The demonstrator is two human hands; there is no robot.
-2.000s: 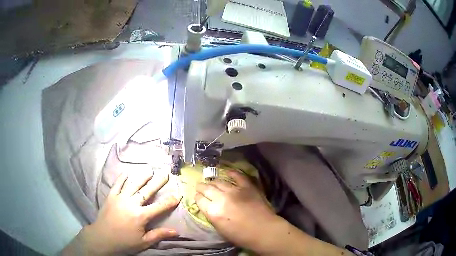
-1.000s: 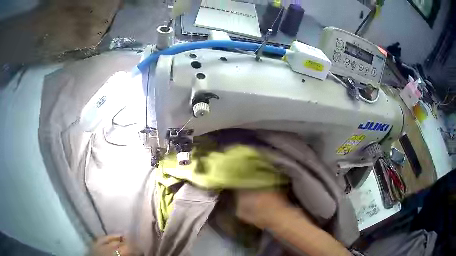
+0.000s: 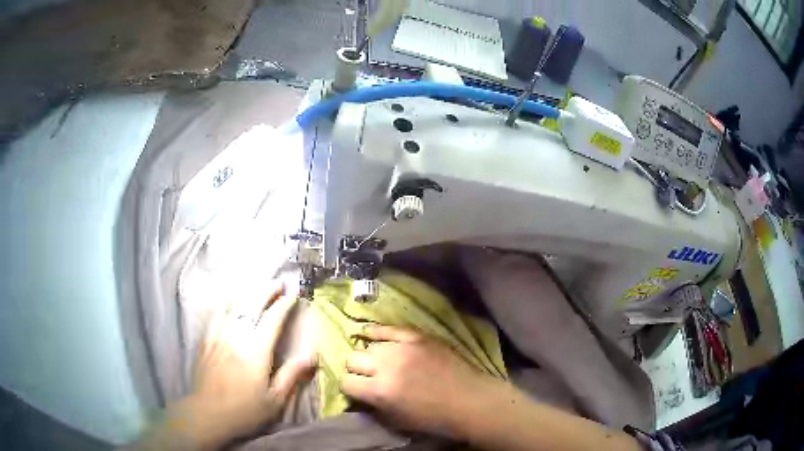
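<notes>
Grey-taupe fabric lies spread under and left of the machine head. Yellow-green fabric lies on it, its near-left part beside the presser foot and needle area. My left hand lies on the taupe fabric, fingers toward the needle, thumb apart; it is blurred and brightly lit. My right hand rests on the yellow-green fabric with bent fingers; its thumb is hidden, so a pinch cannot be told. Glare hides part of the cloth near the needle.
The off-white JUKI machine arm spans the view, with a white LED lamp at its left. Behind stand a control panel, dark thread cones and a white pad. Red-handled snips lie in a tray at right.
My left hand has come from the lower edge back up beside the needle. My right hand has moved up and left onto the yellow-green fabric, which lies flatter than one second ago.
</notes>
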